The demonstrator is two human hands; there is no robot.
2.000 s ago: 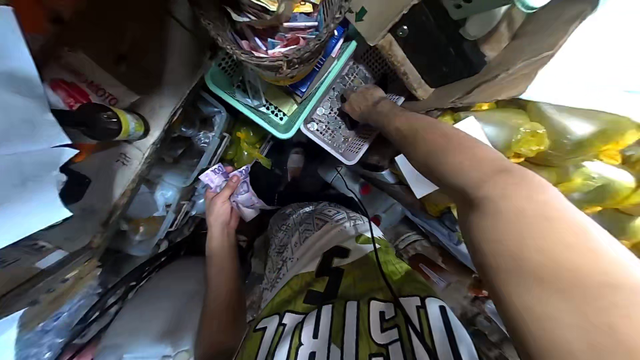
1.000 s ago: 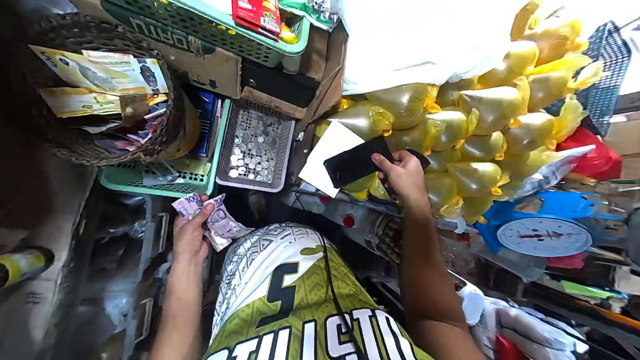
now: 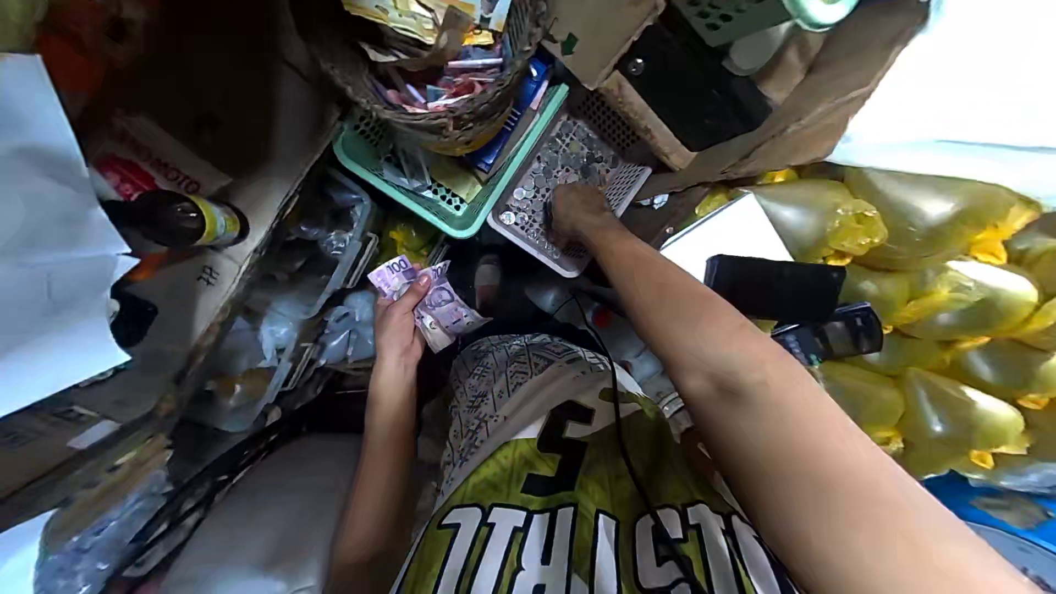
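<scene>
My left hand [image 3: 400, 318] is closed on purple banknotes [image 3: 441, 307], fanned below the green basket. My right hand [image 3: 582, 216] reaches down into a grey-white plastic basket of coins [image 3: 528, 235]; its fingertips are hidden, so I cannot tell whether it has hold of a coin. Left of the coins stands a green plastic basket [image 3: 452, 224] with a round wicker basket [image 3: 462, 132] of banknotes over it. A dark phone-like object [image 3: 774, 287] lies right of my right forearm, partly over a white sheet [image 3: 730, 239], beside a dark keypad device [image 3: 833, 334].
Several yellow liquid-filled plastic bags [image 3: 961, 285] are piled at the right. A dark bottle [image 3: 194, 221] lies on cardboard at the left, above clear plastic containers [image 3: 318, 289]. A black cord [image 3: 615, 388] hangs over my shirt. A cardboard box [image 3: 606, 37] stands at the top.
One second ago my right hand held the dark phone-like object by the yellow bags; it has let go and moved to the coins. My left hand keeps the banknotes. The view has turned.
</scene>
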